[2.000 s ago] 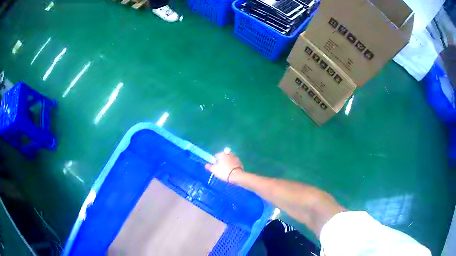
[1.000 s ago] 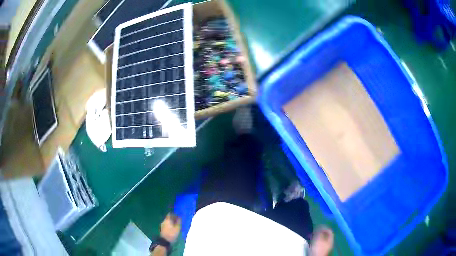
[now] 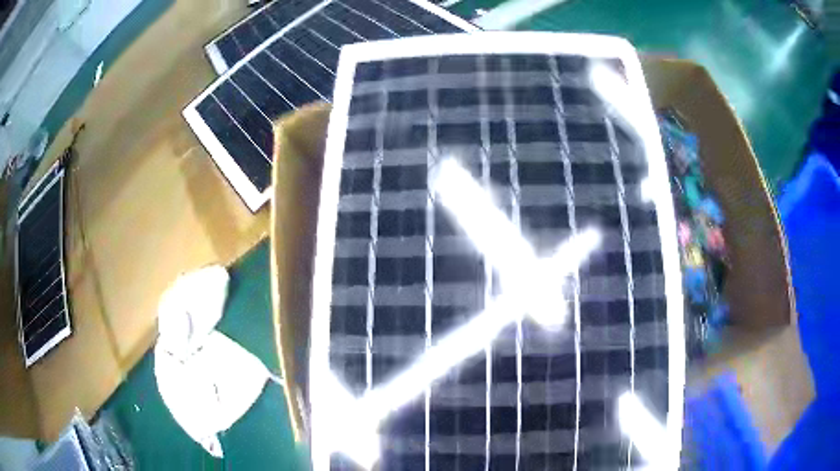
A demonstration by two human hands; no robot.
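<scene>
A large black solar panel point(image 3: 460, 212) with a white border and silver grid lines fills the middle of the view, with strong glare on it. It lies over an open cardboard carton point(image 3: 755, 202). A heap of multicoloured clips point(image 3: 702, 235) shows in the carton beyond the panel's right edge. Neither of my hands is in view. The panel's lower end is cut off by the bottom edge, so I cannot tell whether a hand touches it there.
More solar panels point(image 3: 276, 83) lie behind the carton. A narrow-looking panel point(image 3: 43, 267) lies on brown cardboard point(image 3: 120, 230) at the left. A crumpled white cloth point(image 3: 207, 368) lies on the green bench. A stack of pale pieces point(image 3: 78, 451) is at the bottom left. Blue crate parts point(image 3: 820, 304) show at the right.
The view has moved in closer to the panel over the carton. The blue crate has shifted mostly out to the right. The hands seen low down a second ago are out of view.
</scene>
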